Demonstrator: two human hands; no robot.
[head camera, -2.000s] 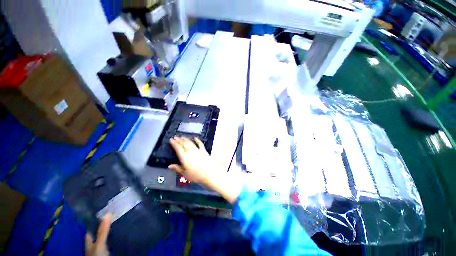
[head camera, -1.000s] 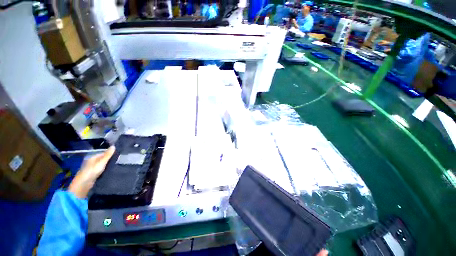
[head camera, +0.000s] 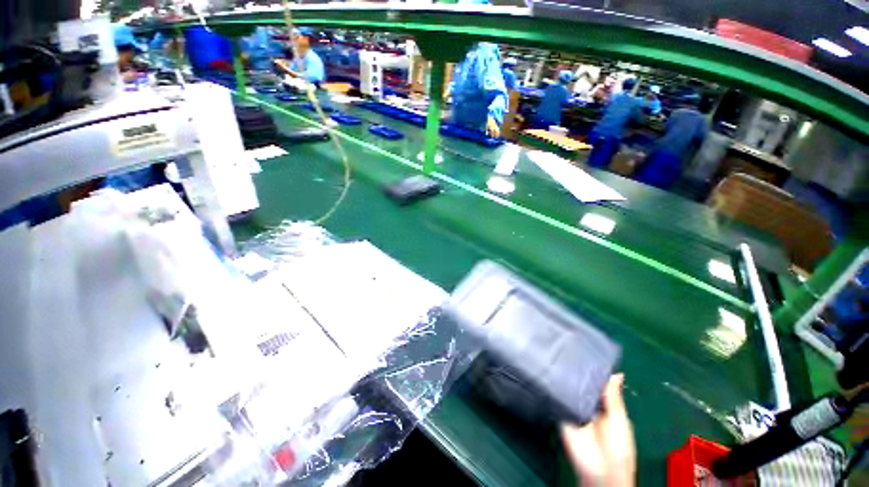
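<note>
A black housing shell (head camera: 534, 333), blurred, is tilted over the green bench. My right hand (head camera: 602, 433) is shut on its lower right corner. Another dark shell (head camera: 510, 385) shows just under it; whether the two touch cannot be told. My left hand is not in view. The bagged white flat parts (head camera: 353, 285) lie just left of the held shell, in crumpled clear plastic.
The pale bench machine (head camera: 105, 143) stands at the left. A closed dark case (head camera: 412, 188) lies further back on the green bench (head camera: 381, 228). At the lower right are a red bin (head camera: 694, 461), a black electric screwdriver (head camera: 786, 433) and a sticker sheet. People in blue are in the background.
The view has swung right. The shell in my right hand has moved right, away from the bagged parts, over the shell on the bench. My left hand and the shell on the machine have left view.
</note>
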